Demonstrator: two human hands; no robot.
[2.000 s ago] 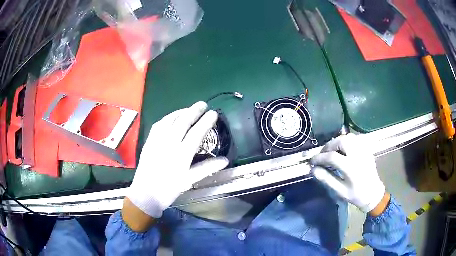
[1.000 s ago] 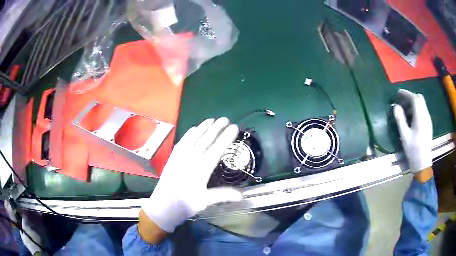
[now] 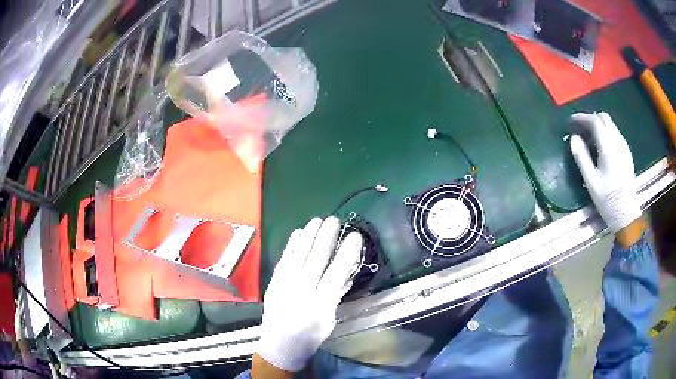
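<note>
My left hand (image 3: 307, 292), in a white glove, lies palm down over the left part of an axial fan (image 3: 365, 255) with a wire guard. Its lead ends in a white plug. A second fan (image 3: 448, 220) with a silver ring guard lies flat to the right, its lead running up to a white plug. My right hand (image 3: 608, 166), gloved, is over the green bench at the right, fingers curled; whether it holds something tiny I cannot tell. An empty silver bracket (image 3: 172, 240) with two openings lies on a red sheet (image 3: 211, 159) at the left.
A clear bag (image 3: 285, 111) with small metal bits lies at the upper left, beside more crumpled plastic (image 3: 141, 152). A fan assembly (image 3: 537, 26) lies near a red sheet at the upper right. An orange screwdriver (image 3: 658, 104) is at the right edge. A metal rail (image 3: 437, 292) runs along the front.
My right hand has moved from the front rail out to the right over the bench. My left hand has stayed on the left fan. The camera view has shifted.
</note>
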